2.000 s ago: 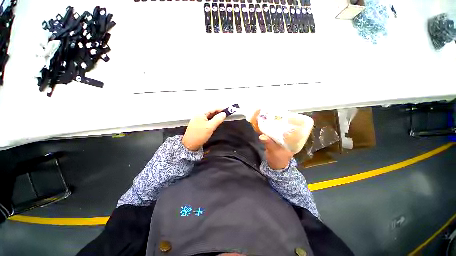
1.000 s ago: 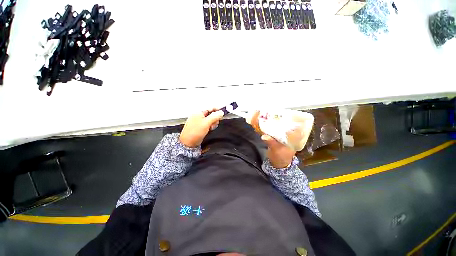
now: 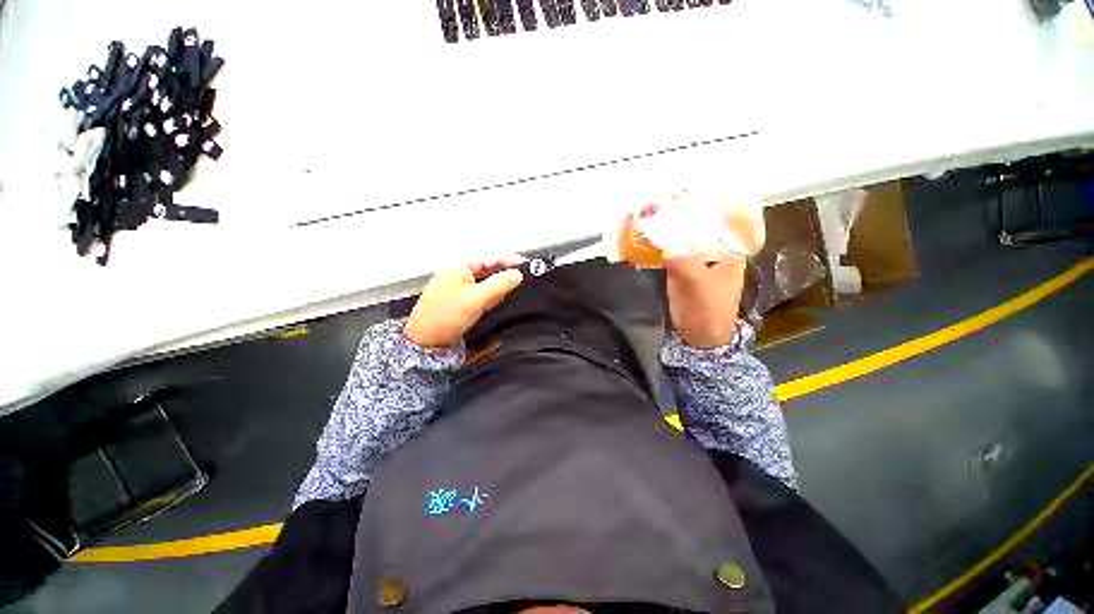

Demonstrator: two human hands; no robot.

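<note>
My left hand [image 3: 454, 302] pinches a black strap tab [image 3: 539, 266] at the table's front edge; a pale round dot shows on it. My right hand [image 3: 705, 294] holds the translucent glue bottle [image 3: 696, 228] lying nearly level, its orange neck and pale nozzle pointing left. The nozzle reaches to the tab; whether it touches cannot be told. A heap of loose black tabs [image 3: 150, 132] lies on the left of the white table [image 3: 396, 132]. A row of laid-out tabs [image 3: 558, 14] is cut off by the top edge.
A whitish crumpled scrap [image 3: 82, 166] lies beside the heap. A thin dark line crosses the table before me. Open brown boxes [image 3: 882, 240] with clear plastic stand below the table at right. A black metal frame [image 3: 150, 462] stands on the floor at left.
The view has shifted and tilted, so the tab row sits higher and is more cut off. The bottle is now more level, and my right hand has turned beneath it.
</note>
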